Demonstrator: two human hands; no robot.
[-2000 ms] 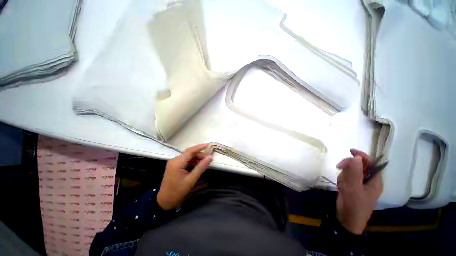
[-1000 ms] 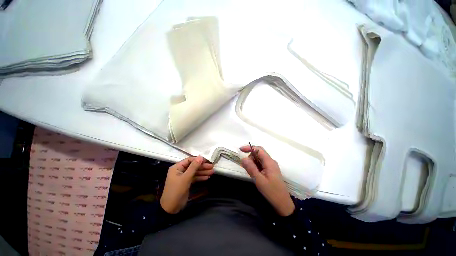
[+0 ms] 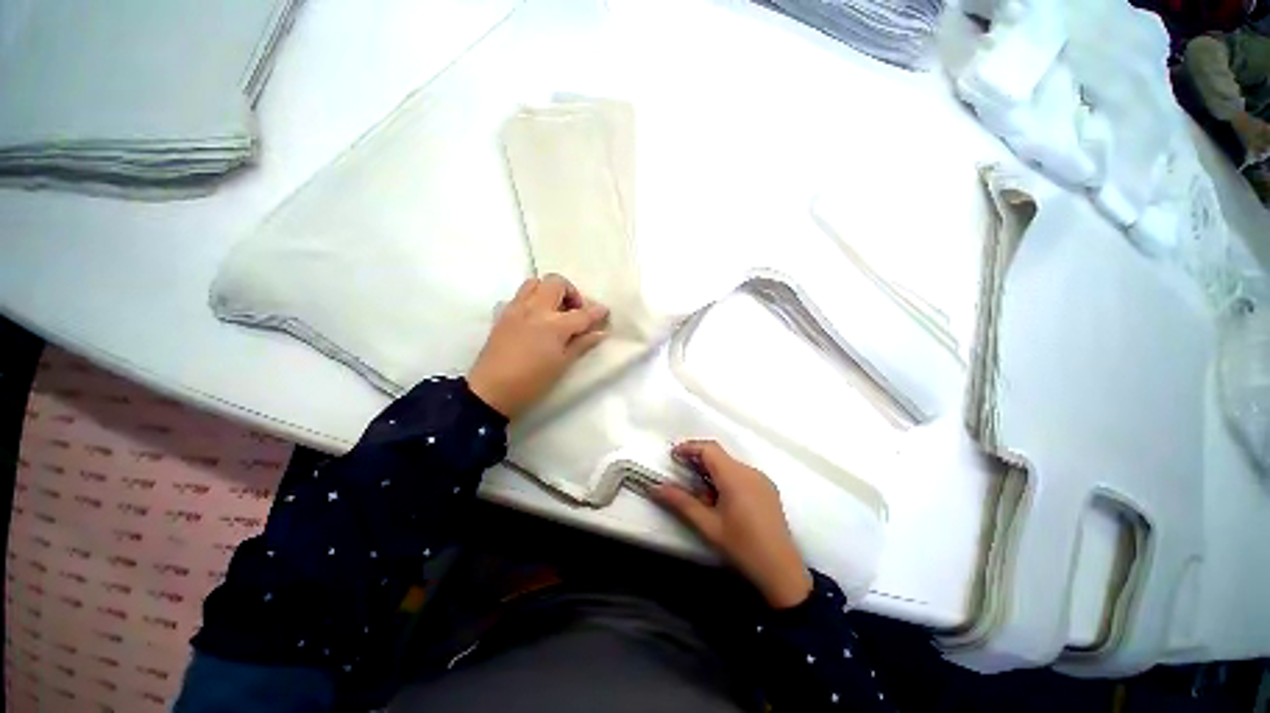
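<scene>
A stack of off-white cut panels [image 3: 376,251] lies in front of me, with a large cutout at its right and a small curved notch at the near edge. My left hand [image 3: 541,341] is on the beige turned-back part [image 3: 574,174], fingertips together at its lower end; whether it pinches a layer is hard to tell. My right hand [image 3: 724,504] is at the near edge just right of the notch, thumb and fingertips close at the layered edge. Something small and dark shows at its fingers, too unclear to name.
A second panel stack [image 3: 1114,362] with a smaller cutout lies at the right, and a left panel stack [image 3: 132,84] at the far left. Crumpled clear plastic bags [image 3: 1086,126] lie at the back right. Part of another person [image 3: 1228,91] shows at the top right corner.
My left hand has moved from the near edge up onto the beige part. My right hand came from the far right to the notch, where it stays. The view has shifted.
</scene>
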